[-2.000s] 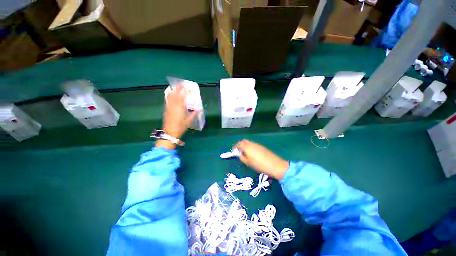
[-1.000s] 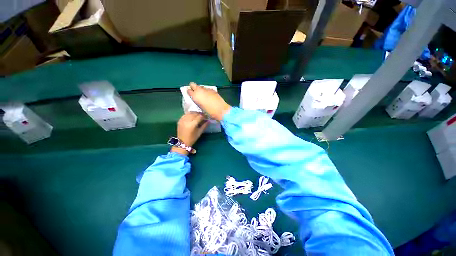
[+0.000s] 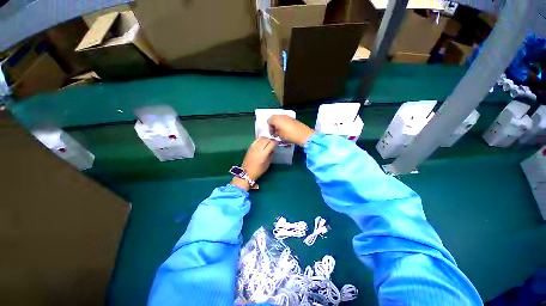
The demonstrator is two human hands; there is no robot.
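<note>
A white gift box point(image 3: 283, 155) stands on the conveyor with both hands at it. My right hand point(image 3: 288, 129) is at the top opening, fingers bent down; whether it holds anything is hidden. My left hand point(image 3: 258, 158) has its fingertips at the box's front upper edge; its grip is not clear. A cable pile point(image 3: 272, 275) with clear plastic lies on the green bench below. Two coiled white cables, one on the left point(image 3: 290, 228) and one on the right point(image 3: 317, 230), lie just above the pile.
More open white boxes stand left point(image 3: 166, 140) and right point(image 3: 404, 130) on the conveyor belt point(image 3: 221, 143). A grey post point(image 3: 461, 95) crosses at right. A brown cardboard sheet point(image 3: 54, 227) covers the lower left. Brown cartons point(image 3: 320, 63) stand behind. A blue-clad person's part shows top right.
My right hand has left the bench with a cable and come to the box. My left hand has moved to its front. The boxes have shifted right in view; the cardboard sheet has appeared.
</note>
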